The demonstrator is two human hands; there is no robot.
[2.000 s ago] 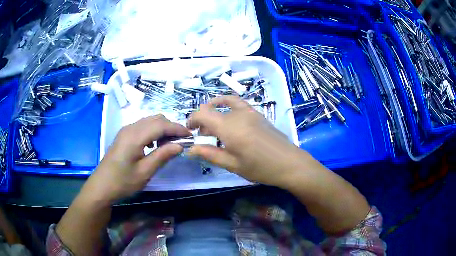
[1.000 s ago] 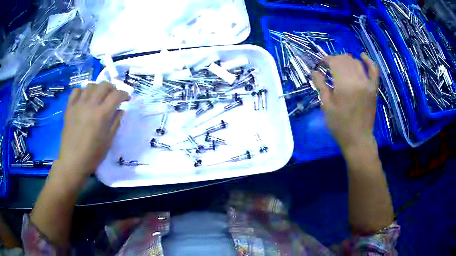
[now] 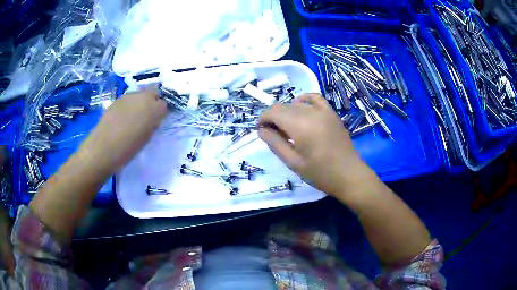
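The white tray point(image 3: 170, 203) lies in front of me with thin silver rods with dark heads point(image 3: 193, 171) loose in it. White sleeves point(image 3: 258, 93) lie at its far side. My left hand point(image 3: 131, 120) is over the tray's far left corner, blurred, its fingertips at the end of a silver piece point(image 3: 173, 96); I cannot tell if it grips it. My right hand point(image 3: 303, 131) is over the tray's right side with curled fingers near the rods. What its fingertips touch is hidden.
The left blue tray point(image 3: 73, 156) holds short metal tubes under a clear plastic bag point(image 3: 71, 56). The right blue tray point(image 3: 397, 153) holds a pile of slim silver units point(image 3: 357, 79). More full blue trays stand far right. A second white tray point(image 3: 187, 34) overlaps the far edge.
My right hand has moved left from the right blue tray to over the white tray. My left hand has moved right and slightly up, to the tray's far left corner.
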